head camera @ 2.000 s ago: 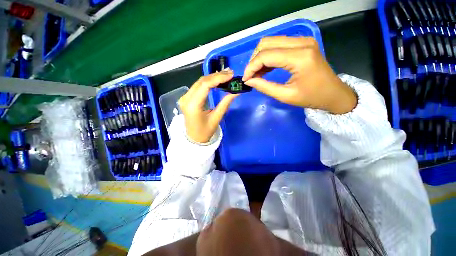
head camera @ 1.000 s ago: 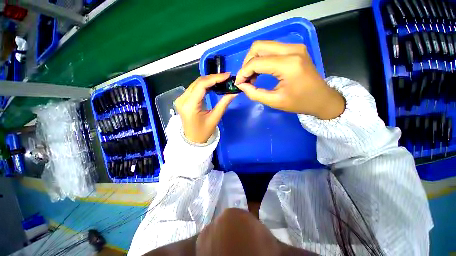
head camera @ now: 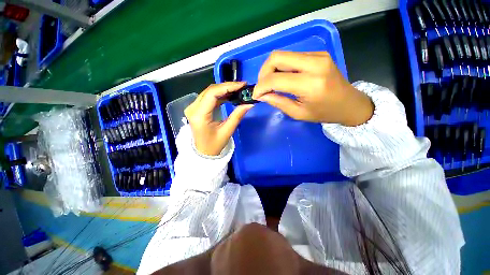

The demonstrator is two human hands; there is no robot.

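Note:
A black housing [head camera: 236, 97] with a small green circuit board [head camera: 246, 95] showing in it is held above the upper left of the blue work tray [head camera: 290, 153]. My left hand [head camera: 212, 117] pinches the housing's left end between thumb and fingers. My right hand [head camera: 309, 87] has its thumb and fingertips closed at the housing's right end, by the board; the fingers hide that end. One black unit [head camera: 234, 70] stands in the tray's upper left corner.
Blue trays with rows of black units are at left [head camera: 114, 154] and right [head camera: 418, 110]. A clear plastic box [head camera: 175, 114] is beside the left tray. Clear crinkled plastic [head camera: 70, 161] lies far left. A green conveyor belt [head camera: 161, 37] runs behind the trays.
The housing is slightly further left and lower than two seconds ago. My right fingertips have moved left onto its board end. My left hand keeps its pinch.

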